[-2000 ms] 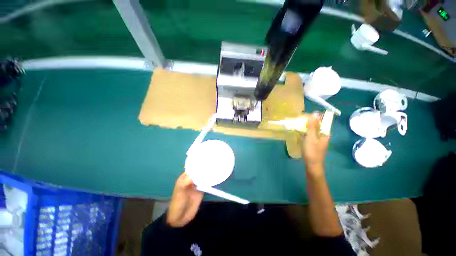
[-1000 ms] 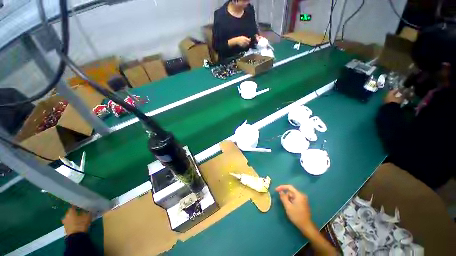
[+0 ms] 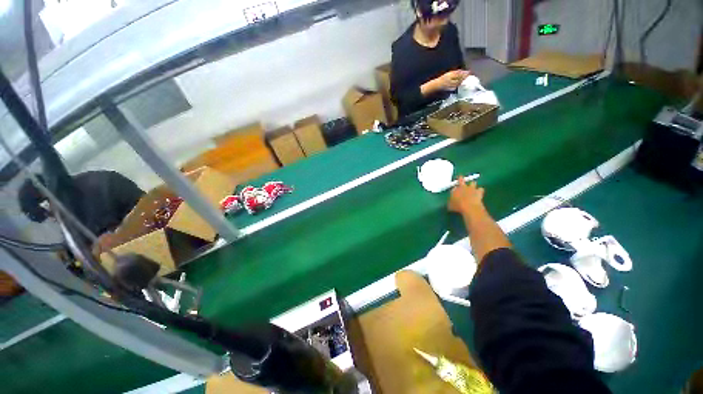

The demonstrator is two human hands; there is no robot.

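Observation:
My right hand [image 3: 467, 197] reaches out over the green conveyor belt, its fingers at the narrow arm of a round white housing [image 3: 436, 175]. Whether the fingers are closed on that arm is hard to tell. My left hand is not in view. Another round white housing [image 3: 451, 271] sits at the bench edge beside my right sleeve. The yellow-and-white tube [image 3: 456, 375] lies on the cardboard mat [image 3: 397, 338], cut off by the bottom edge.
The black electric screwdriver [image 3: 281, 362] hangs before the screw feeder [image 3: 312, 323]. Several white pieces [image 3: 566, 288] lie on the bench at right. Across the belt, a person [image 3: 428, 65] works by an open carton [image 3: 462, 121]. Another person [image 3: 92, 202] bends at far left. A metal post [image 3: 166, 169] stands at left.
The view has swung up and forward. My right hand has moved from beside the tube out to the housing on the belt. My left hand has left the picture.

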